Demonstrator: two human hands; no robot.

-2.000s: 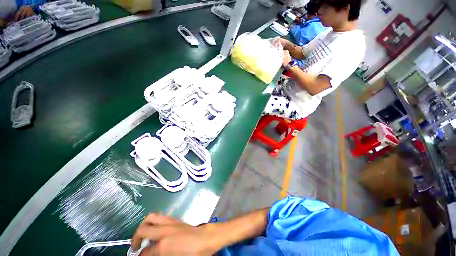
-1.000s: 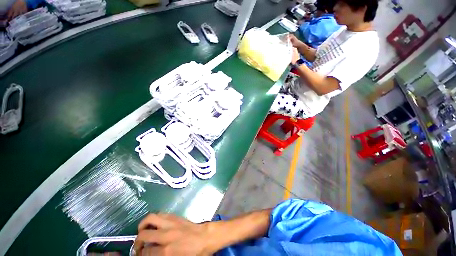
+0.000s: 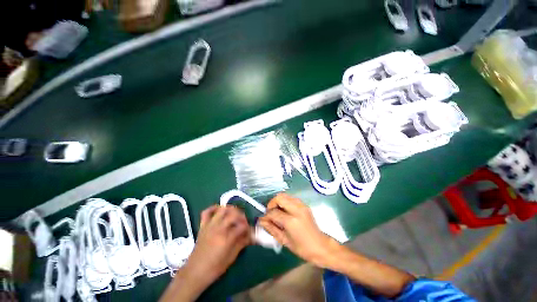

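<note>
My left hand (image 3: 222, 236) and my right hand (image 3: 294, 227) are both closed on one white plastic frame (image 3: 240, 195) over the green bench, near its front edge. The frame's loop points up and left; its solid end shows blurred between the hands. My fingers hide its middle, and I cannot tell whether a pin is in them. The pile of thin pins (image 3: 258, 164) lies just beyond my hands. Two stacks of frames (image 3: 318, 156) lie right of the pins. A fanned-out group of frames (image 3: 121, 245) lies to the left of my left hand.
Dense frame stacks (image 3: 412, 109) stand at the right, with a yellowish bag (image 3: 506, 71) beyond. A pale strip (image 3: 194, 147) separates bench and belt. Single frames (image 3: 196, 62) lie on the belt. A box (image 3: 17, 253) is at the far left. A red stool (image 3: 486, 200) stands at the right.
The view has swung left, so the bench things appear further right and the left-hand frame group shows. My left hand has come into clear view. The held frame is now tilted between both hands.
</note>
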